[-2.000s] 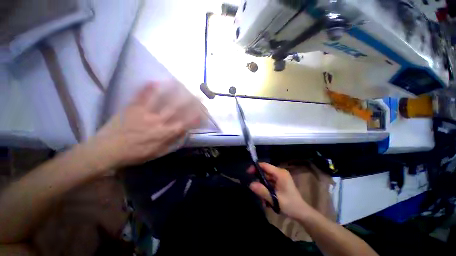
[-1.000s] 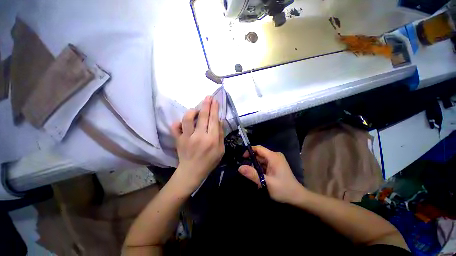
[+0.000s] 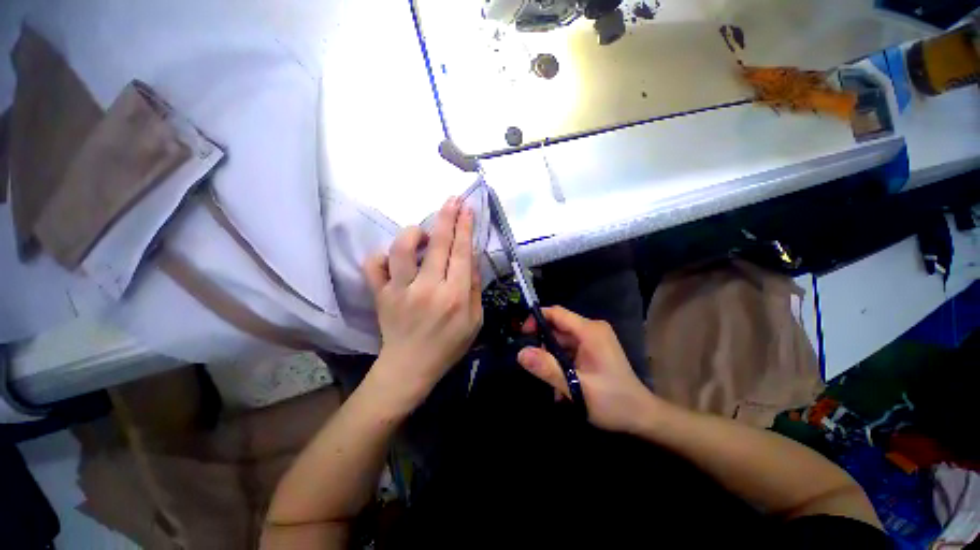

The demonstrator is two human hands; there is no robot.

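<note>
My right hand point(image 3: 589, 371) holds the black-handled scissors point(image 3: 516, 263) by the loops, with the long blades pointing up and left. The blades lie along the right edge of the pale cloth point(image 3: 355, 242) at the table's front edge. The blade tips are near the cloth's pointed corner. My left hand point(image 3: 428, 290) lies flat on the cloth with fingers stretched, pressing it down just left of the blades. The pale cloth spreads left over the table, with a brown strip showing in it. A folded brown piece point(image 3: 118, 177) with a pale edge lies on it at the left.
The sewing machine's needle plate area point(image 3: 516, 81) is at the top, the presser foot part cut off. An orange thread bundle point(image 3: 801, 91) and a thread cone point(image 3: 946, 61) are at the upper right. Brown pieces point(image 3: 731, 338) hang below the table at right and lower left.
The scissors have come from right of the cloth to its edge, and my left hand has flattened on the cloth near the corner. Over the last second both hands barely moved.
</note>
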